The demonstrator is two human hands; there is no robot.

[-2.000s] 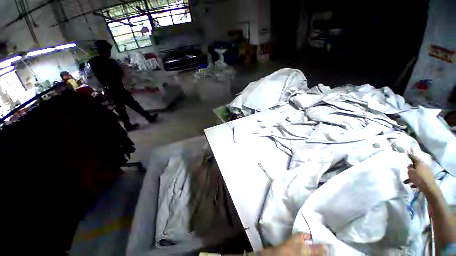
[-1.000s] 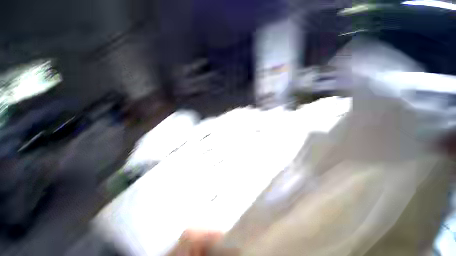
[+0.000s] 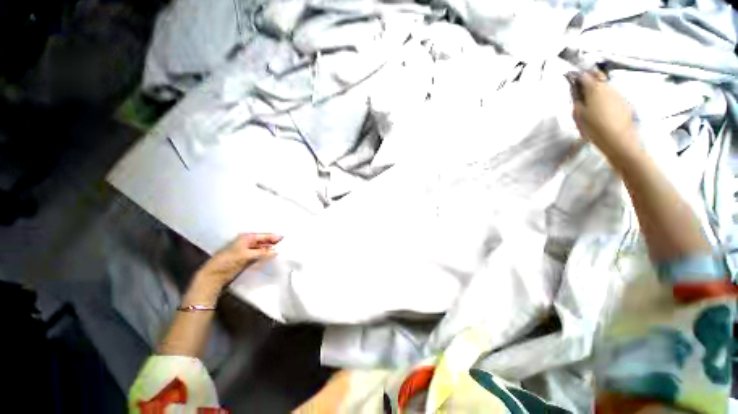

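Observation:
A pale grey-white garment [image 3: 388, 259] lies spread and overexposed across the table in front of me, its lower edge hanging over the front. My left hand [image 3: 252, 246] is at its left end near the table edge, fingers closed together on the cloth. My right hand [image 3: 600, 101] is at the upper right over the cloth, fingers curled around a small dark tool [image 3: 576, 79] that looks like thread snips. The tool is mostly hidden by the fingers, and its blades are hard to make out.
A heap of the same pale cloth [image 3: 332, 36] covers the back of the table. The white table corner [image 3: 154, 174] shows at left. A green crate edge [image 3: 139, 111] is at the far left corner. Pale cloth [image 3: 137, 275] lies below the table's left edge.
The view has swung down onto the table after a blurred turn. The garment now lies spread flatter, with my left hand at its left end and my right hand farther up the heap.

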